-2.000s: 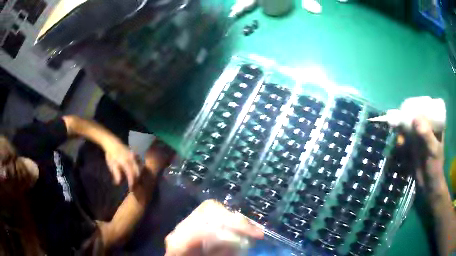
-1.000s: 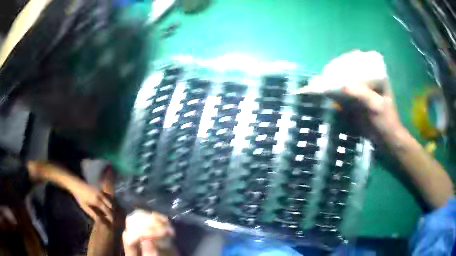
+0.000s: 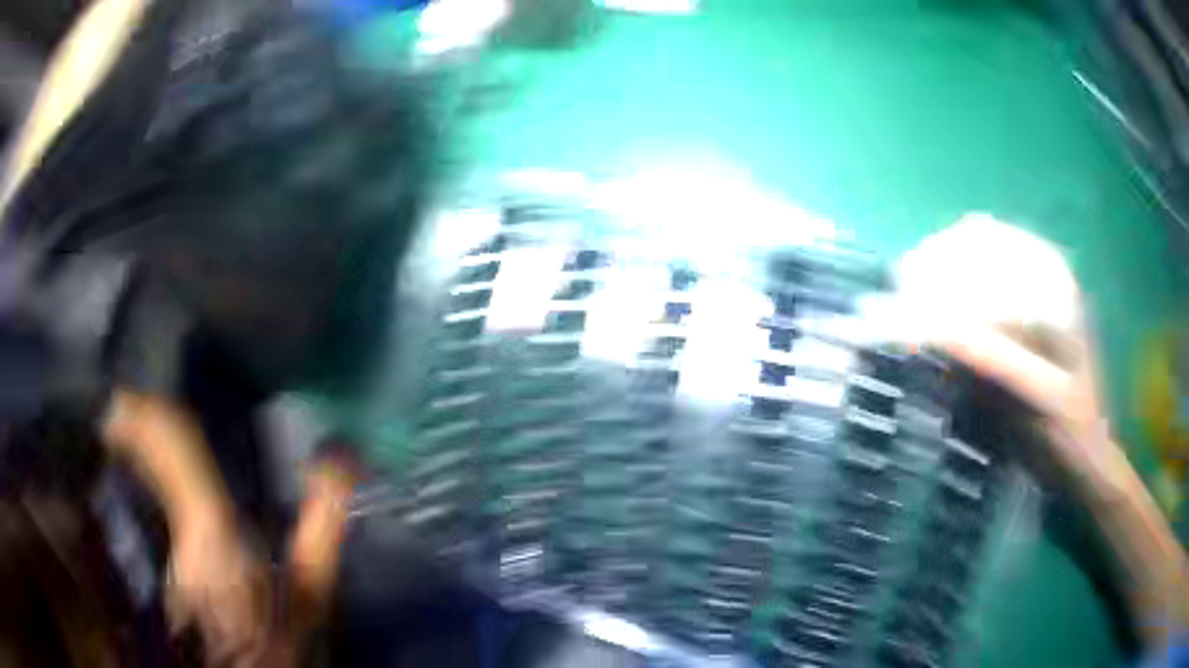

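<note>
The clear ribbed tray (image 3: pixel 613 624) lies on the green mat, its columns packed with small black parts (image 3: pixel 808 613). Strong glare covers its far half. My right hand (image 3: pixel 1030 365) is shut on a white squeeze bottle (image 3: pixel 991 281), over the tray's far right part. The bottle's tip points left and is lost in blur and glare, so I cannot tell if it touches a part. My left hand is not in view.
Stacked trays of dark parts (image 3: pixel 287 196) stand at the left. A person's forearm and hand (image 3: pixel 215 561) are at the lower left. A blurred yellow tape roll (image 3: pixel 1160 392) is at the right edge. Pale objects (image 3: pixel 463 20) lie at the far side of the green mat (image 3: pixel 835 91).
The whole view has shifted and blurred. My left hand, seen before at the tray's near left edge, has gone out of the picture. My right hand still holds the bottle.
</note>
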